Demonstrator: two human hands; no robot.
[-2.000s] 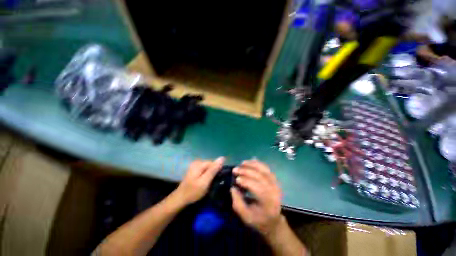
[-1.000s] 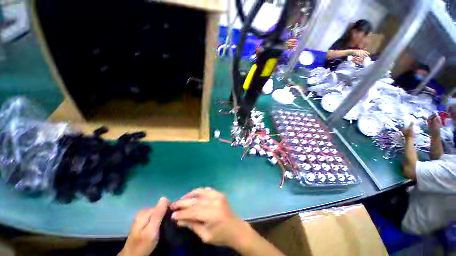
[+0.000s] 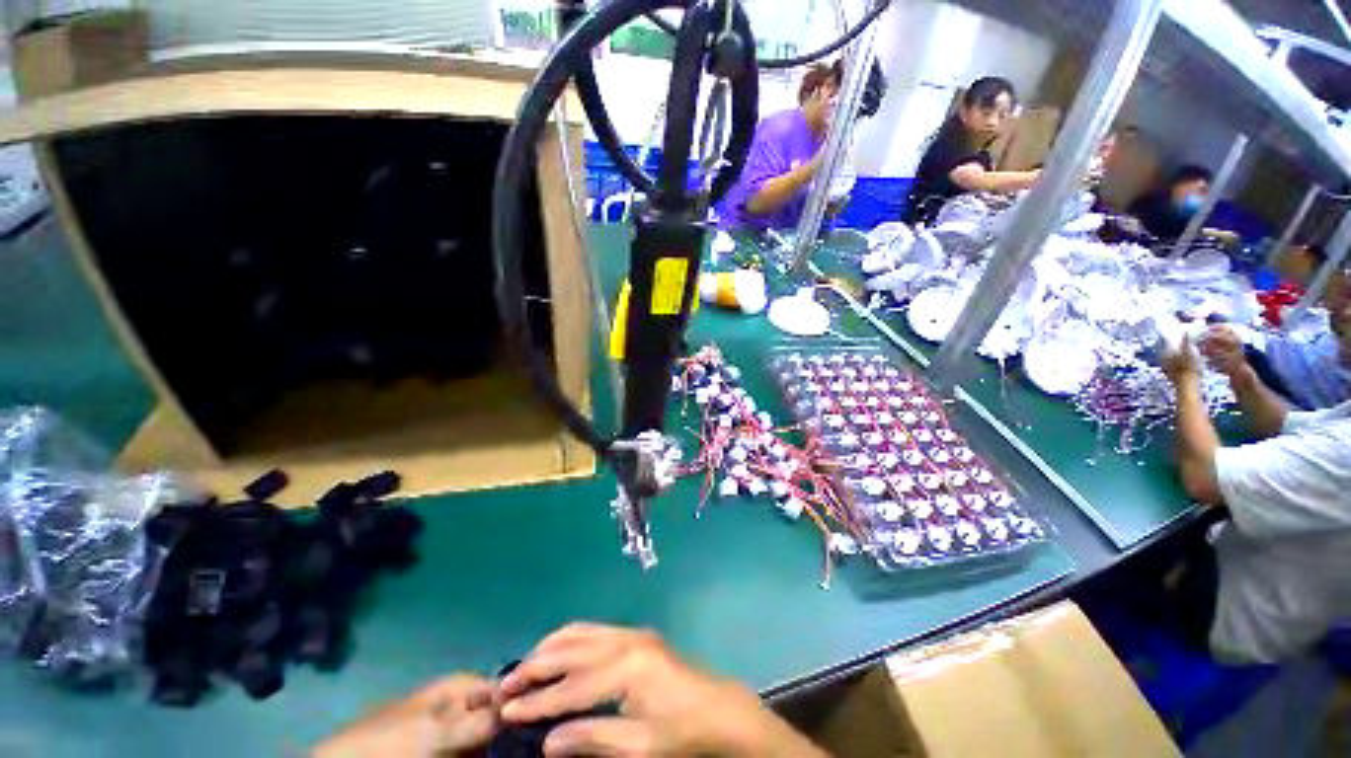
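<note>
A black housing (image 3: 522,729) is held at the near edge of the bench, at the bottom of the view, mostly covered by fingers. My left hand (image 3: 430,720) grips its left side and is partly cut off by the bottom edge. My right hand (image 3: 622,693) lies over its top and right side, fingers bent onto it. The power screwdriver (image 3: 661,311) hangs upright above the bench, beyond my hands, touched by neither. Its silver screw-feed nozzle (image 3: 640,504) points down.
Small black caps (image 3: 267,585) lie beside a clear plastic bag (image 3: 67,548) at left. The supply carton (image 3: 400,471) stands behind. Wired modules (image 3: 748,452) and a module tray (image 3: 919,459) lie right. A closed carton (image 3: 1022,689) is lower right. Several people sit beyond near white round parts (image 3: 1059,363).
The view has tilted up and swung right. The screwdriver now hangs upright and sharp. Both hands stay on the black housing, now lower in the picture.
</note>
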